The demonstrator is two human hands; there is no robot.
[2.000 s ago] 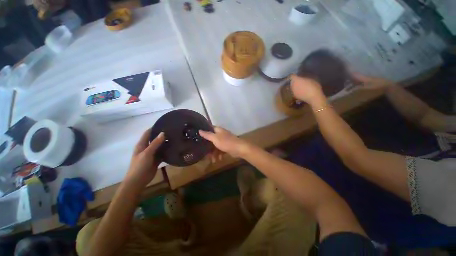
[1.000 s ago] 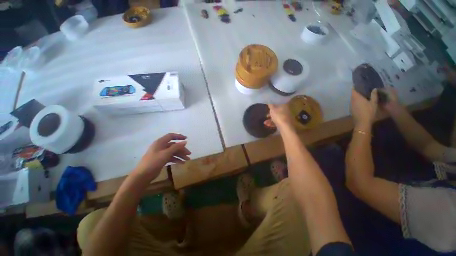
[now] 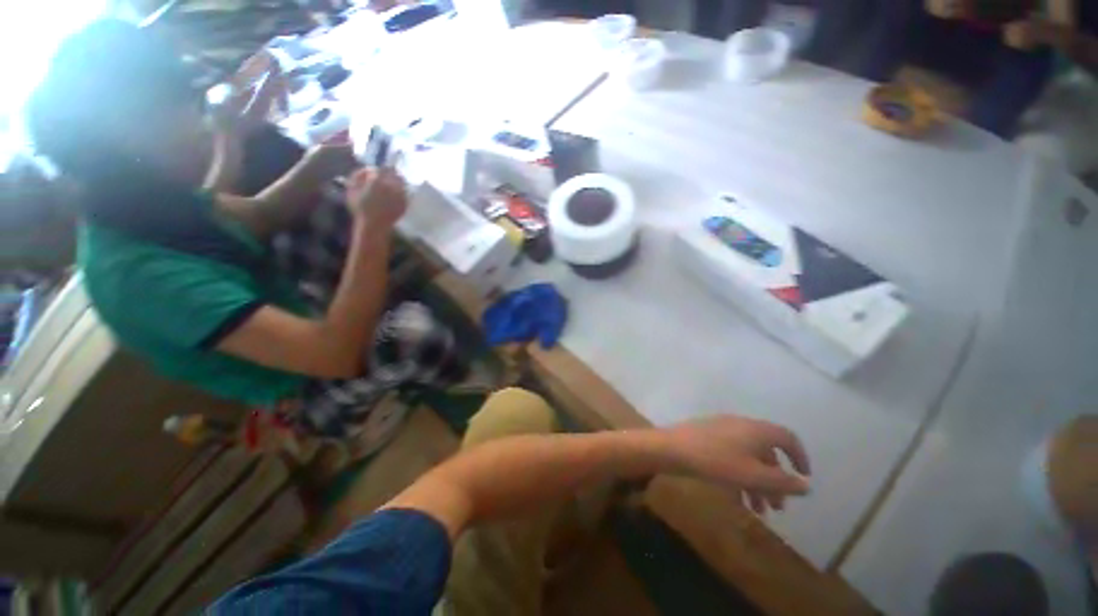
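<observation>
My left hand (image 3: 741,460) hangs over the table's front edge, fingers slightly curled and apart, holding nothing. My right hand is out of the picture. A dark round base shell (image 3: 990,586) lies at the bottom right, cut off by the frame edge. A blurred tan stack of shells (image 3: 1075,467) with a white part beside it is cut off at the right edge. The white retail carton (image 3: 831,325) with a black-red pattern and blue device picture lies beyond my left hand.
A white appliance body (image 3: 592,221) stands on a dark base behind a blue cloth (image 3: 526,315). A person in green (image 3: 181,295) sits at the left beside open white boxes (image 3: 464,235). Clear cups (image 3: 756,55) and a tan shell (image 3: 901,111) stand farther back.
The view has swung left, bringing the person in green into the picture. My right hand, earlier on a dark shell, has left the picture. My left hand remains empty.
</observation>
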